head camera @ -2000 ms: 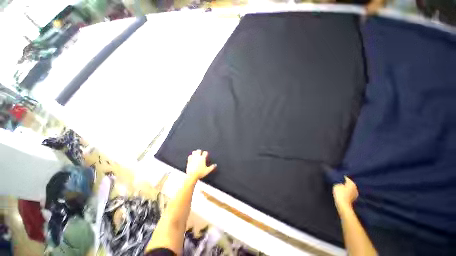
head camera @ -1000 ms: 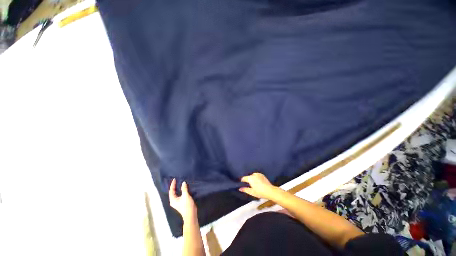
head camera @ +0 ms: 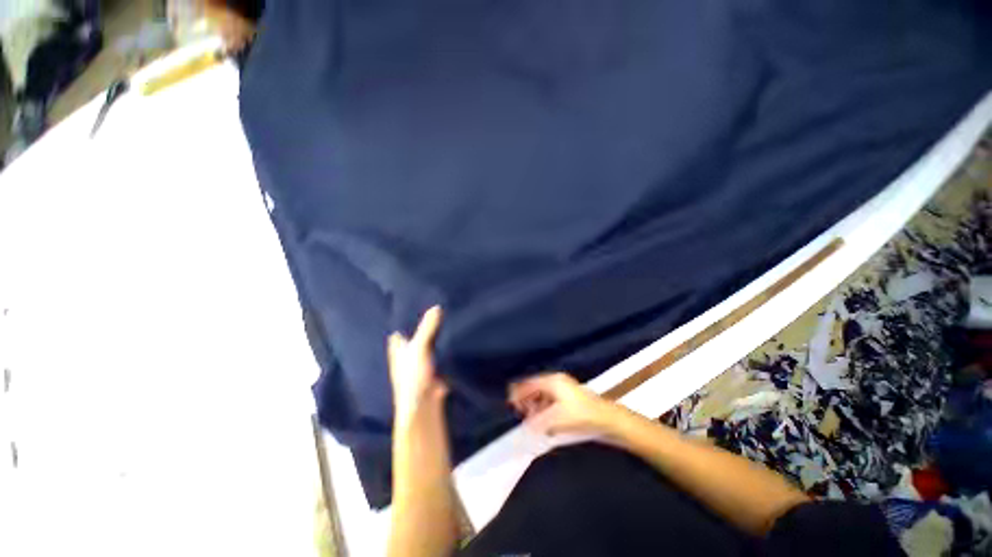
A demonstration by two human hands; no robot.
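The navy fabric (head camera: 522,141) covers most of the table in front of me, with folds and creases near its front left corner. A black fabric ply (head camera: 375,474) shows beneath it at that corner. My left hand (head camera: 418,364) is on the navy fabric near the corner, thumb and fingers apart, with no cloth seen gripped. My right hand (head camera: 549,403) is at the front edge of the cloth, fingers curled; whether it pinches the fabric is unclear.
A wooden ruler (head camera: 729,319) lies along the white table edge (head camera: 805,288). A yellow strip (head camera: 180,72) and a small dark tool (head camera: 109,107) are at the far left. Part of a person (head camera: 234,24) shows at the far edge. Fabric scraps (head camera: 805,381) cover the floor at right.
The navy fabric has shifted toward the front left corner and covers more of the black ply. My left hand has moved up onto the cloth and let go of the edge.
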